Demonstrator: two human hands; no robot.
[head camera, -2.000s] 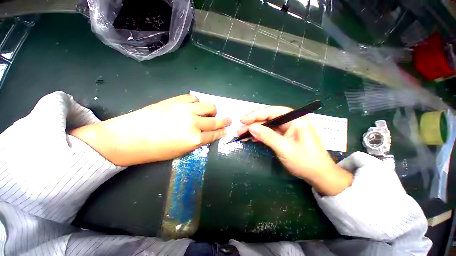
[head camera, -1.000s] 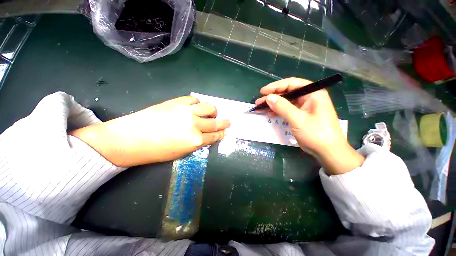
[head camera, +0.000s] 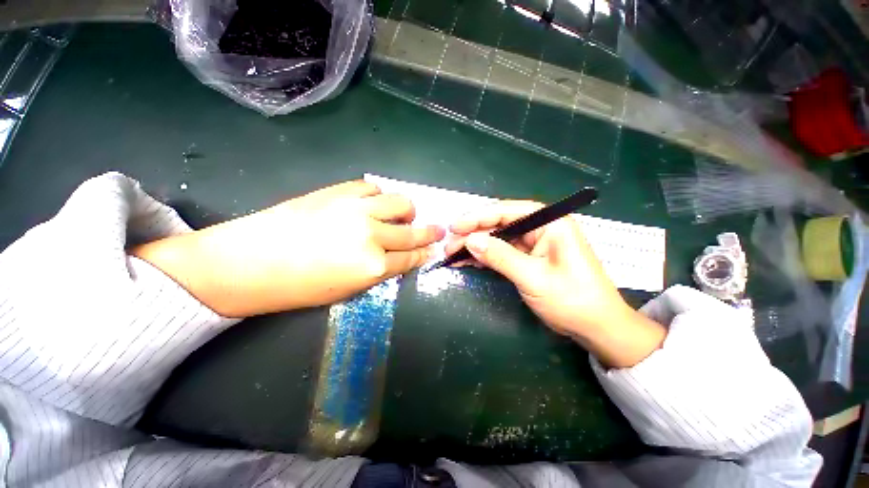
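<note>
My right hand (head camera: 553, 276) holds black tweezers (head camera: 543, 217), their tip low and left, just below the white backing strip (head camera: 624, 250) and near my left fingertips. My left hand (head camera: 333, 238) lies flat, palm down, its fingers on the strip's left part. The strip carries rows of tiny dark marks. A shiny clear film patch (head camera: 448, 283) lies just below the strip, under the tweezer tip. A blue-filled strip (head camera: 354, 367) lies upright below my left hand. Whether the tip holds a small piece is too small to tell.
A lined bag (head camera: 348, 57) stands upper left. Clear blister trays (head camera: 495, 105) lie at the back. A small clear tape roll (head camera: 717, 270), a yellow-green tape roll (head camera: 825, 246), ribbed plastic film (head camera: 710, 193) and a red container (head camera: 821, 112) are at the right.
My right hand with the tweezers went up and right over the white strip, then came back down and left to the film patch. My left hand has stayed still.
</note>
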